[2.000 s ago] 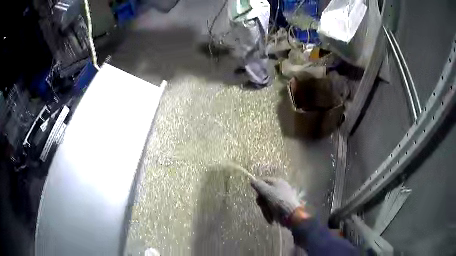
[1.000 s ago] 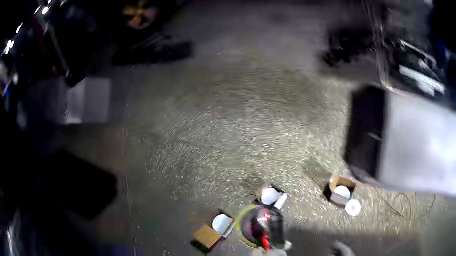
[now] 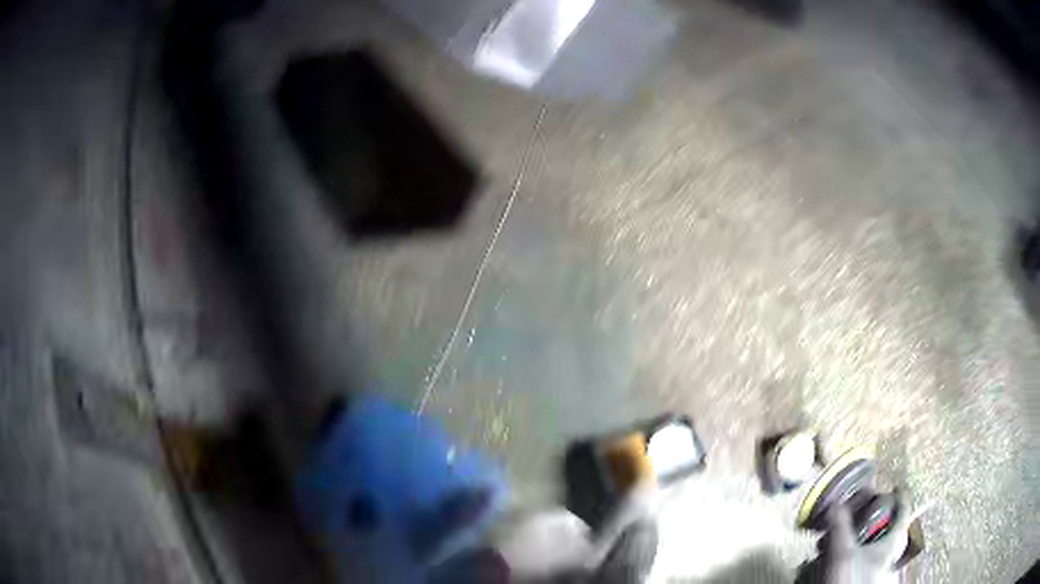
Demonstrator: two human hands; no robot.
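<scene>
The picture is strongly blurred. The air sander (image 3: 858, 499), dark with a yellow-green rim and a red part, is tilted at the lower right. My right hand (image 3: 842, 550), in a grey-white glove and cut off by the lower edge, appears closed around it. My left hand (image 3: 570, 543), a blurred pale glove with a reddish cuff, is at the bottom centre, just below a small cardboard box (image 3: 627, 460); its grip is unclear. A white sanding disc (image 3: 673, 448) shows at that box. Another pale disc (image 3: 795, 457) lies in a dark small box left of the sander.
A blurred blue object (image 3: 393, 485) is at the lower left. A dark angular shape (image 3: 376, 148) lies on the speckled floor (image 3: 730, 240) at the upper left. A white sheet-like thing (image 3: 530, 40) is at the top. A thin pale line crosses the floor between them.
The view has swung left: the body panel has left the picture, and the boxes and sander have shifted right. The blue object and the left glove have come into view.
</scene>
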